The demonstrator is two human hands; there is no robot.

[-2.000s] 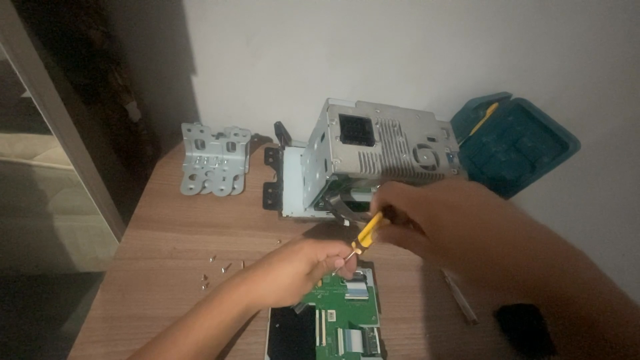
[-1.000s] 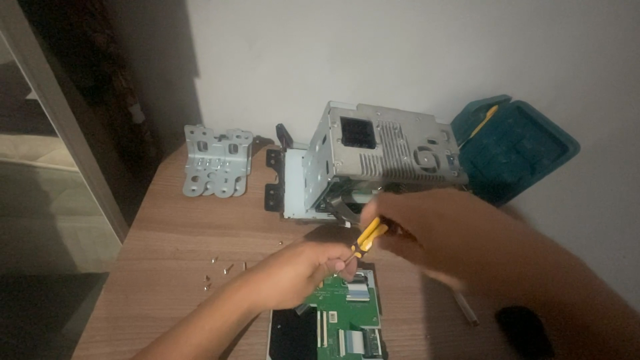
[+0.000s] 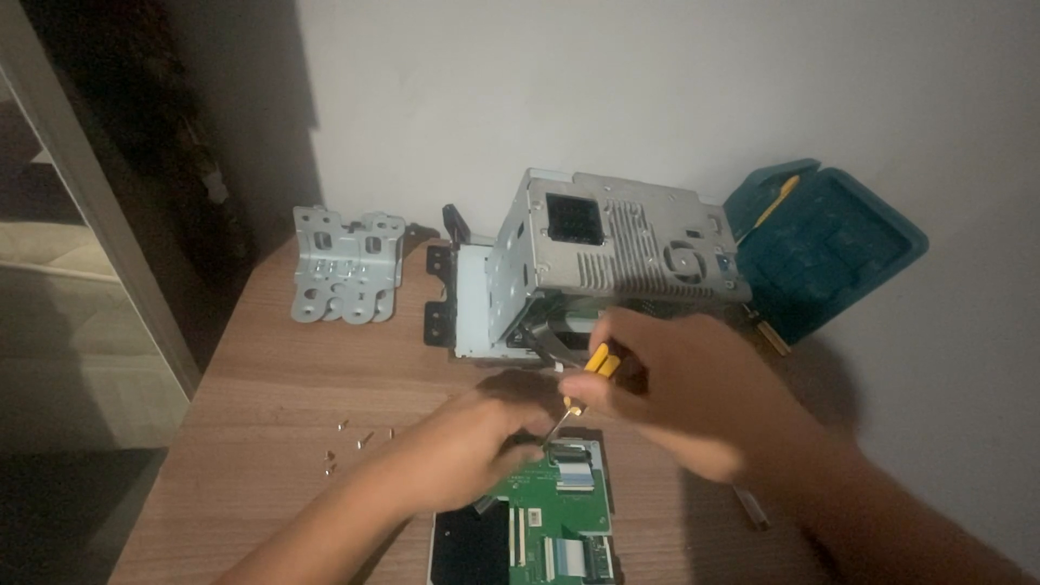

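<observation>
My right hand (image 3: pixel 674 390) grips a screwdriver (image 3: pixel 603 363) by its yellow and black handle, the shaft slanting down to the left. Its tip is at the upper edge of a green circuit board (image 3: pixel 540 496) with white-and-blue ribbon cables (image 3: pixel 575 474). Beside the tip are the fingers of my left hand (image 3: pixel 487 447), close to the board's upper left; whether they pinch anything there I cannot tell. Behind both hands stands an opened metal-cased electronic unit (image 3: pixel 561 268), tilted up on its frame, with a dark flat cable (image 3: pixel 552 341) coming out.
A stamped metal bracket (image 3: pixel 349 268) lies at the back left. Several small screws (image 3: pixel 363 440) are scattered left of my left hand. A teal plastic case (image 3: pixel 829 252) holding a yellow-handled tool (image 3: pixel 780 199) leans on the wall at right. A thin rod-like piece (image 3: pixel 751 508) lies at lower right.
My right hand and the screwdriver have shifted slightly. My left fingers have opened a little from the shaft and sit lower, by the board. The metal unit and the bracket have stayed put.
</observation>
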